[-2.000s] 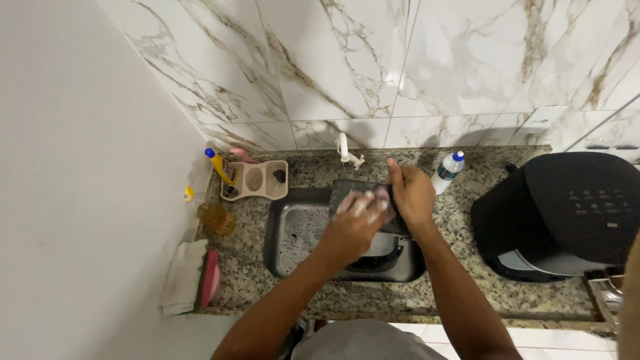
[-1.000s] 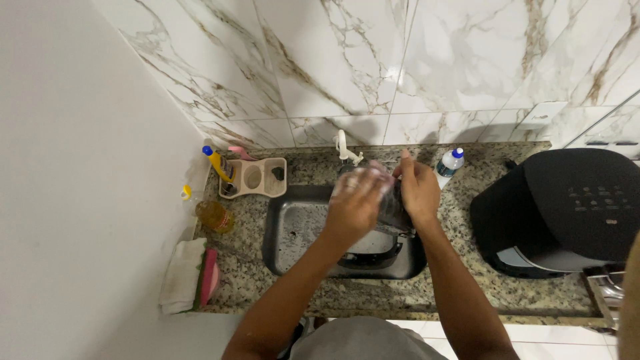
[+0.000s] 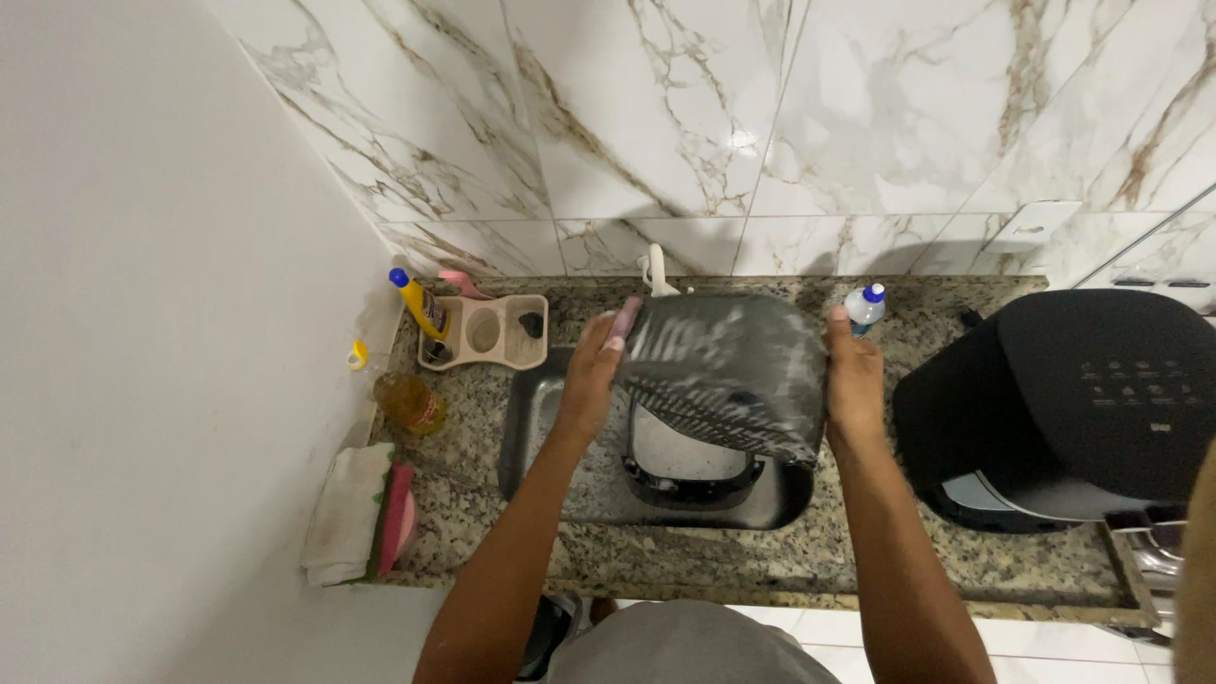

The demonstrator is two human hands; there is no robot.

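Above the sink, a dark air fryer basket (image 3: 727, 370) streaked with white suds is held between both hands, its perforated side turned toward me. My left hand (image 3: 591, 375) grips its left edge and also pinches a pinkish sponge (image 3: 624, 320) against it. On the right edge, my right hand (image 3: 853, 385) holds the basket with the thumb up. Beneath it, a black rimmed part (image 3: 693, 491) lies in the metal sink (image 3: 537, 427). The white faucet (image 3: 655, 269) stands behind the basket, partly hidden.
An air fryer body (image 3: 1064, 408) stands at right. Behind my right hand is a blue-capped bottle (image 3: 864, 306). Left of the sink are a beige organizer (image 3: 522, 356) holding a yellow bottle (image 3: 418, 304), an amber liquid bottle (image 3: 410, 404), and a white cloth (image 3: 350, 513) beside a pink item (image 3: 399, 518).
My hands have moved apart, from close together over the sink to opposite sides of the basket. The basket is now turned so that its perforated surface shows.
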